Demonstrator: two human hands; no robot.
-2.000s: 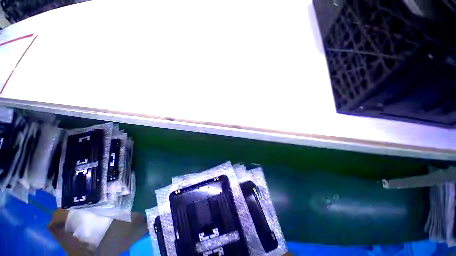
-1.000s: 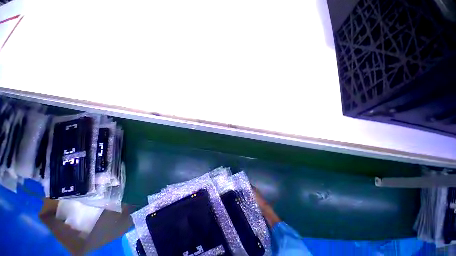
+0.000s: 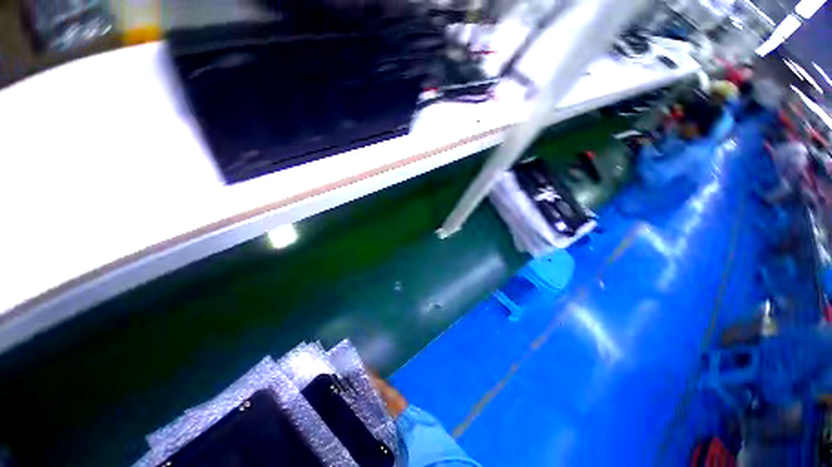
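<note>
A stack of black plastic housings (image 3: 246,436) in silvery bubble wrap (image 3: 219,399) is at the bottom, left of centre, cut off by the lower edge. A narrower black part (image 3: 347,420) lies beside the top housing on the wrap. My right hand (image 3: 389,396), blurred, with a light blue sleeve, holds the right side of the stack; its fingers are mostly hidden behind the wrap. My left hand is not in view.
The green bench (image 3: 383,292) runs under a raised white shelf (image 3: 82,219) bearing a dark box (image 3: 301,100). A pale post (image 3: 497,169) slants down near another wrapped stack (image 3: 552,205). A blue stool (image 3: 550,271) stands on blue floor (image 3: 511,401). Blurred people (image 3: 684,150) are farther off.
The view has swung right along the bench, showing the aisle. The left-hand stacks have left view. The held stack sits lower and farther left in the picture, with my right hand still at its side.
</note>
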